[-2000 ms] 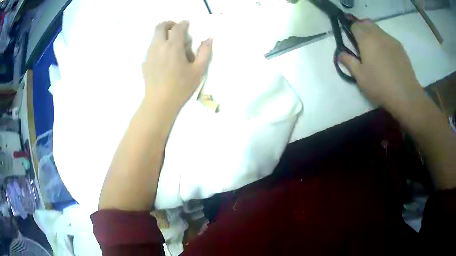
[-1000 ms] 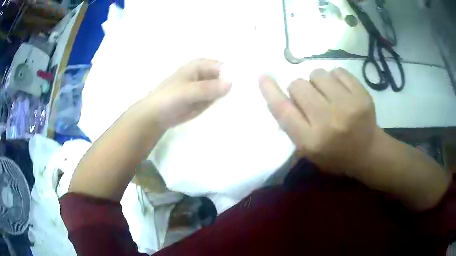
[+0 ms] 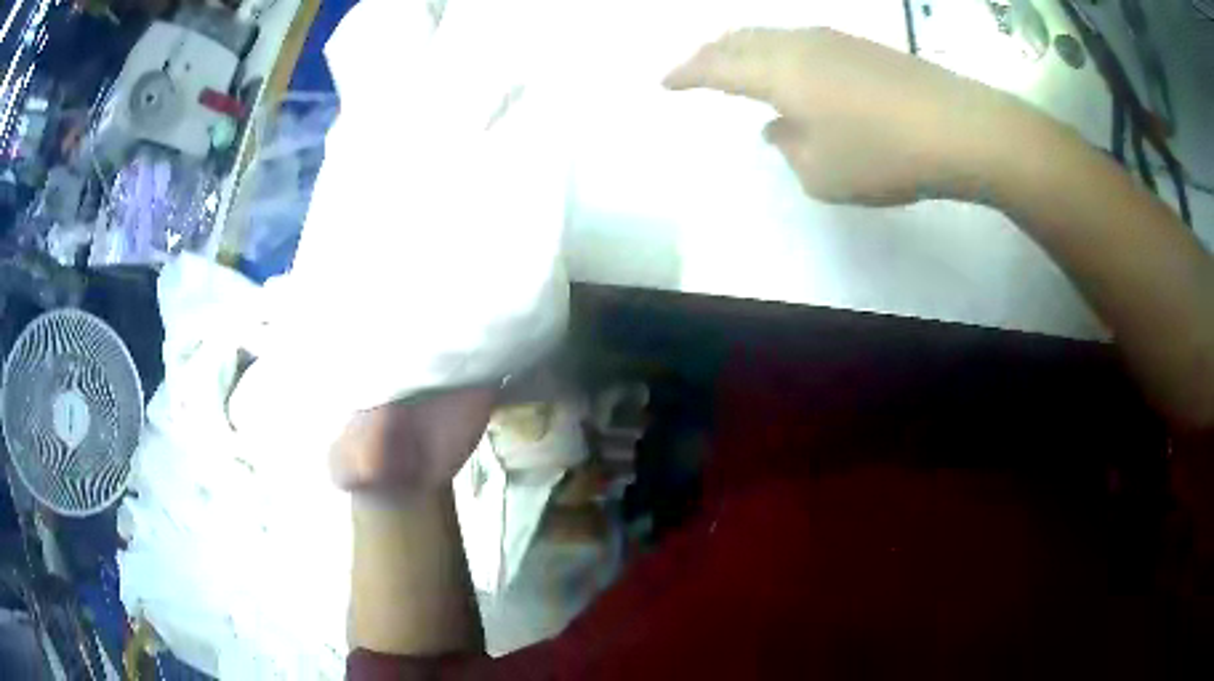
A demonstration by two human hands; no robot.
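Observation:
The white garment (image 3: 439, 200) is overexposed and hangs over the table's left and front edges. My left hand (image 3: 419, 439) is blurred, low at the garment's front edge, and grips the cloth there; its fingers are partly hidden by the cloth. My right hand (image 3: 865, 120) is over the upper middle of the table, index finger stretched left and thumb apart, with nothing seen in it. The black scissors (image 3: 1128, 100) lie at the upper right, beyond my right forearm and partly hidden by it.
The white table (image 3: 985, 273) has its front edge before my body. White pieces (image 3: 526, 486) lie below that edge. A heap of white cloth (image 3: 200, 492) is at the left, beside a fan (image 3: 71, 412). A pale machine (image 3: 167, 91) stands at the upper left.
My left hand has moved down and towards me, drawing the garment left and off the table's front. My right hand has moved up and away. The view has shifted left.

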